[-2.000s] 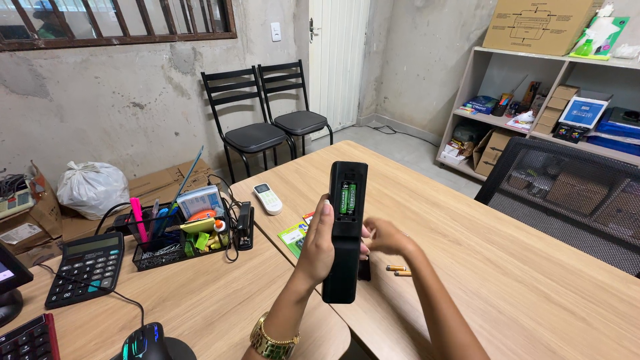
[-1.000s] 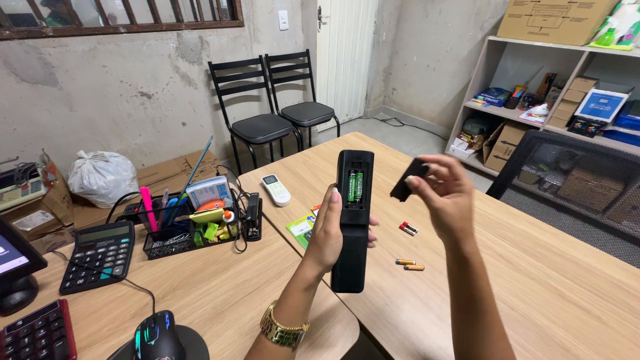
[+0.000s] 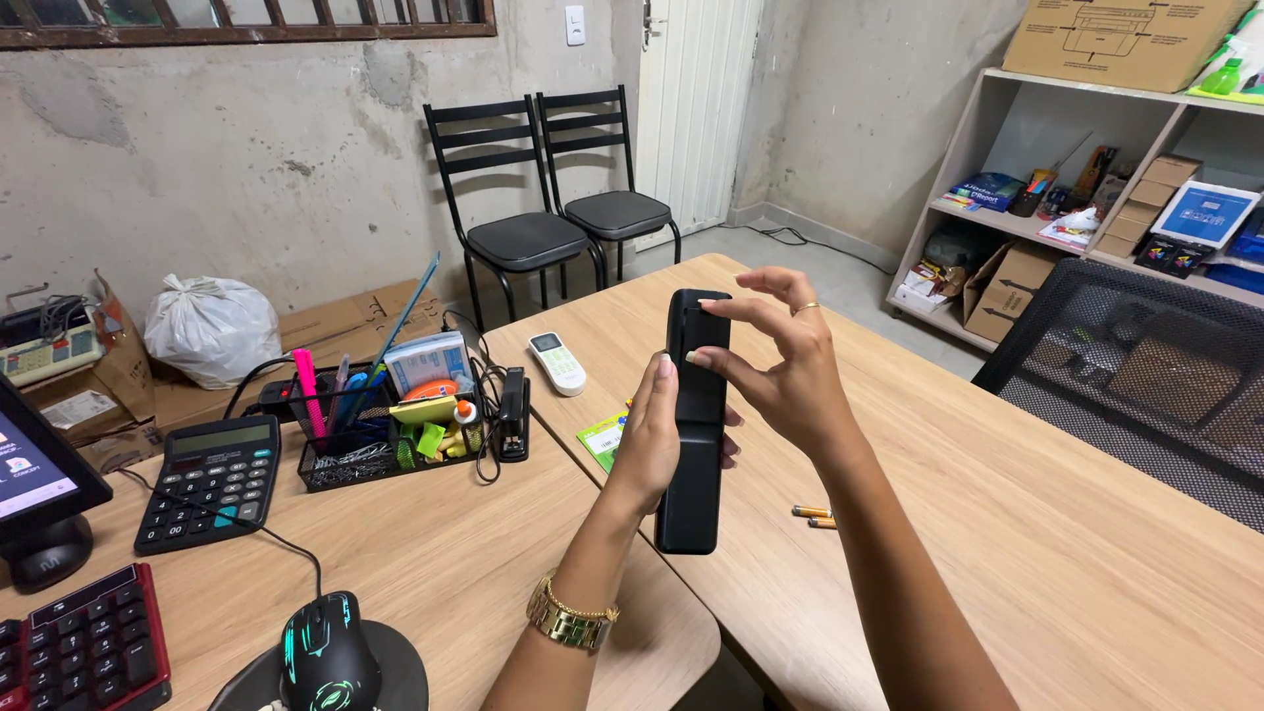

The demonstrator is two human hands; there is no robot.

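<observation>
My left hand (image 3: pixel 647 434) grips a long black remote control (image 3: pixel 691 494) upright over the desk, its back towards me. At the remote's upper end, the fingers and thumb of my right hand (image 3: pixel 780 341) hold the black battery cover (image 3: pixel 704 331) against the back. The green batteries are hidden; whether the cover sits fully flush I cannot tell. Orange-and-black batteries (image 3: pixel 815 516) lie on the desk right of the remote. Behind my left hand lies a green and yellow package (image 3: pixel 602 439), partly hidden. A white remote control (image 3: pixel 557 363) rests farther back.
On the left stand a mesh desk organizer (image 3: pixel 346 464), a black stapler (image 3: pixel 513 415), a calculator (image 3: pixel 209 479), a mouse (image 3: pixel 326 652), a red-and-black keypad (image 3: pixel 89 642) and part of a monitor (image 3: pixel 39 474). A mesh chair back (image 3: pixel 1136 375) borders the desk at right.
My right hand has brought the battery cover from beside the remote onto its back, over the compartment where green batteries showed. A second earlier, red-and-black batteries showed on the desk; my right arm now blocks that area.
</observation>
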